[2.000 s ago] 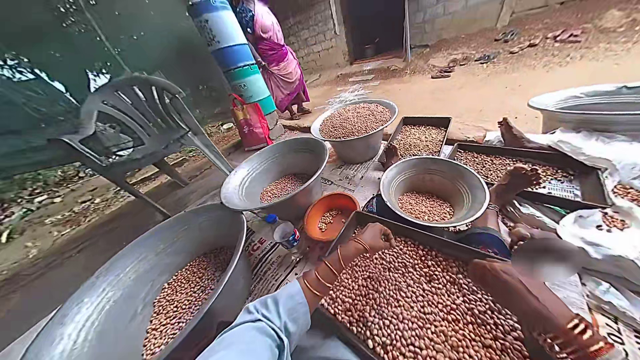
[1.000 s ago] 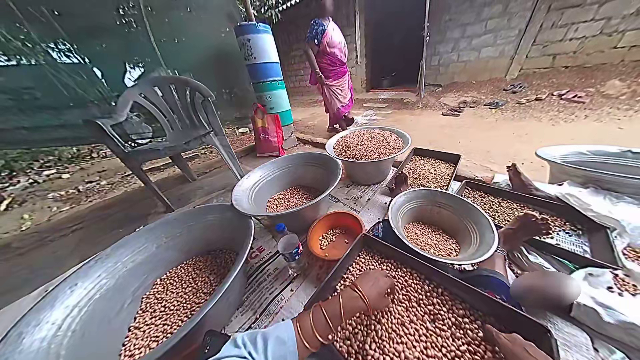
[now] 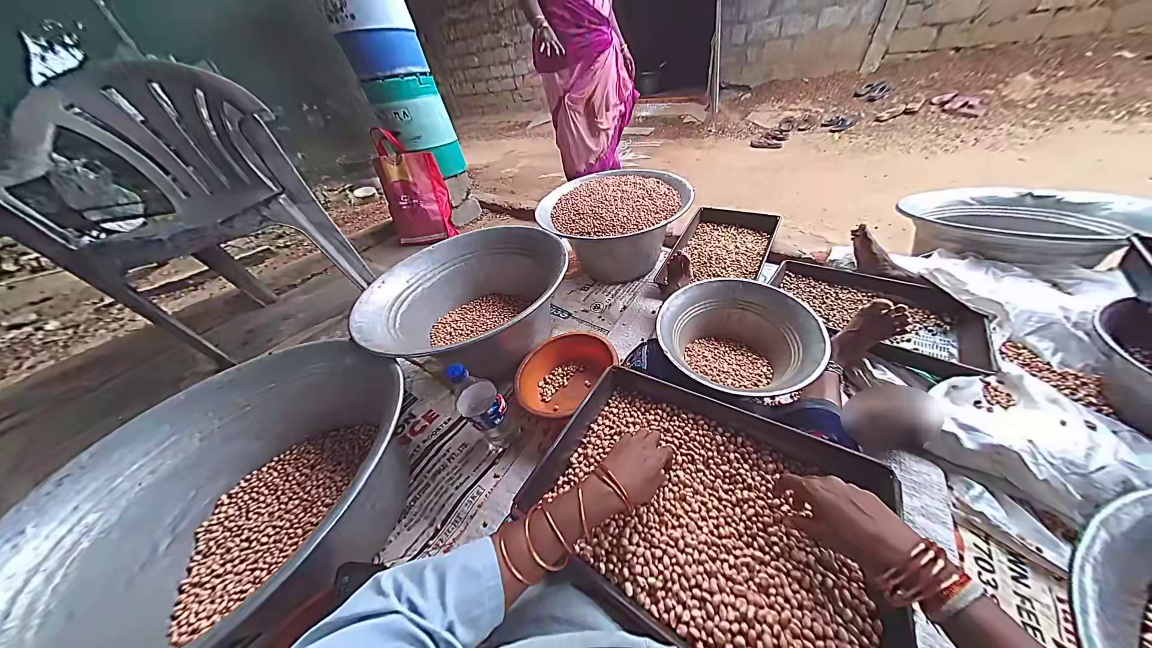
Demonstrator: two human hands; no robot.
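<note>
A dark rectangular metal tray (image 3: 576,432) full of brown nuts or seeds (image 3: 711,558) lies in front of me. My left hand (image 3: 637,466), with thin bangles on the wrist, rests on the pile near the tray's left side, its fingers curled downward. On the right side of the same pile is my right hand (image 3: 837,520), fingers bent; whether either hand holds any nuts is hidden. Beyond the tray's left corner stand an orange bowl (image 3: 531,378) with a few nuts and a plastic bottle (image 3: 481,409) with a blue cap. A metal basin (image 3: 783,315) of nuts sits behind the tray.
Large metal basins (image 3: 99,486) (image 3: 396,297) (image 3: 621,256) of nuts stand left and behind. More trays (image 3: 972,333) lie at the right, near another person's bare foot (image 3: 868,328) and white sheeting (image 3: 1044,414). A plastic chair (image 3: 171,216) and a standing person (image 3: 589,90) are farther back.
My left hand has stayed at the pile's left part. My right hand, at the frame's lower edge one second ago, shows farther up over the pile. The standing person has come nearer to the basins.
</note>
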